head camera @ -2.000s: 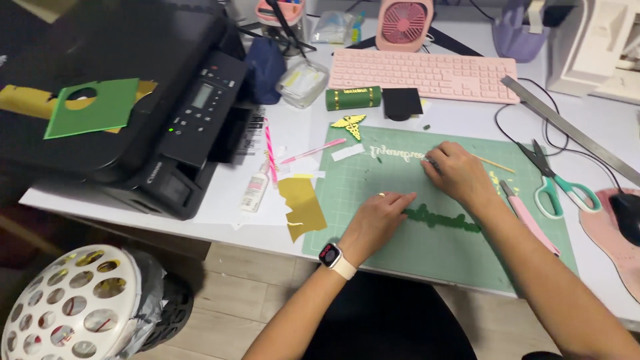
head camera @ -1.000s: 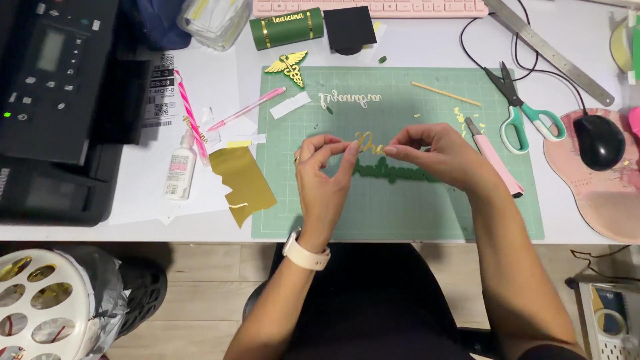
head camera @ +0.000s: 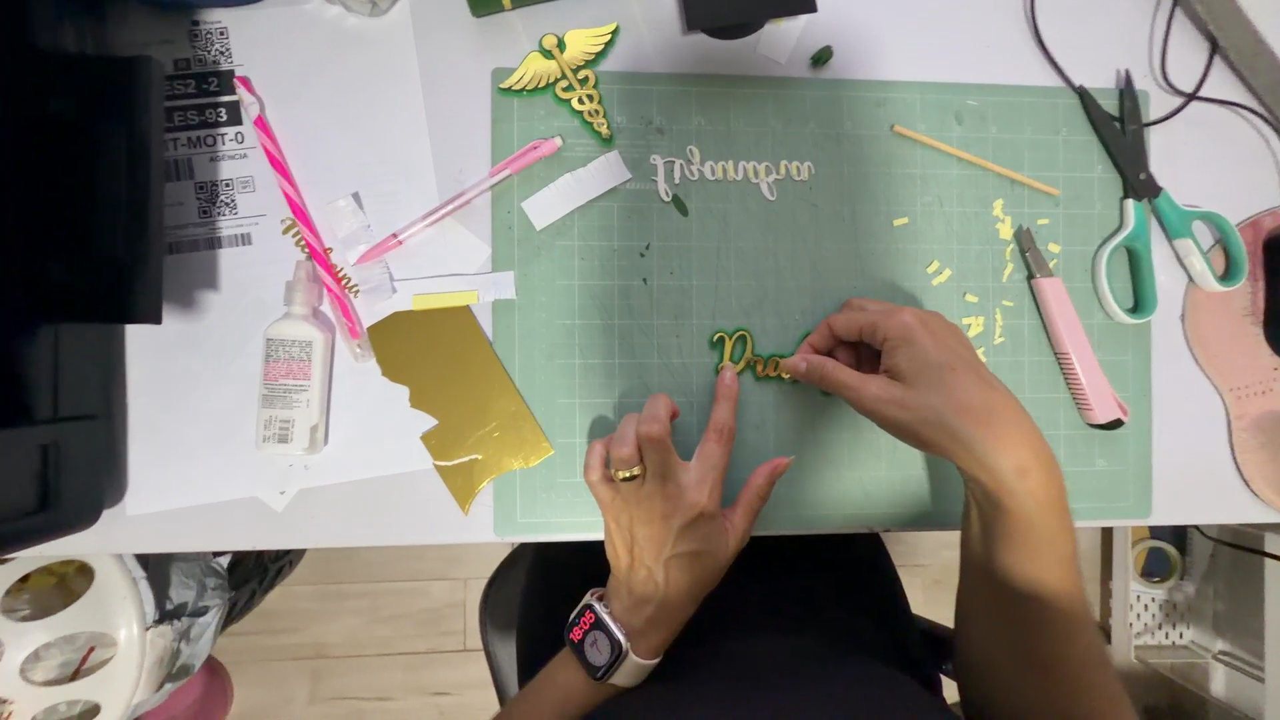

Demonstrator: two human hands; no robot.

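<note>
Gold paper lettering with a green backing (head camera: pixel 738 357) lies on the green cutting mat (head camera: pixel 600 400). My left hand (head camera: pixel 680 480), with a ring and a watch, touches the lettering's lower left part with its index fingertip, other fingers free. The thumb and fingertips of my right hand (head camera: pixel 890 370) pinch or press its right end and hide that part. Above lies a white and gold cut-out word, face down (head camera: pixel 735 172). A winged staff emblem (head camera: pixel 567 75) in gold and green sits at the mat's top left corner.
Gold card (head camera: pixel 460 400), a glue bottle (head camera: pixel 295 370), a pink striped stick (head camera: pixel 300 210) and a pink pen (head camera: pixel 460 200) lie left. Right are a wooden stick (head camera: pixel 975 160), a pink utility knife (head camera: pixel 1075 345), scissors (head camera: pixel 1140 200) and yellow scraps (head camera: pixel 975 325). A black printer (head camera: pixel 60 280) borders the left.
The gold lettering, held up between both hands a second ago, now lies over the green backing. My left index finger has come out straight onto it. The view has moved closer.
</note>
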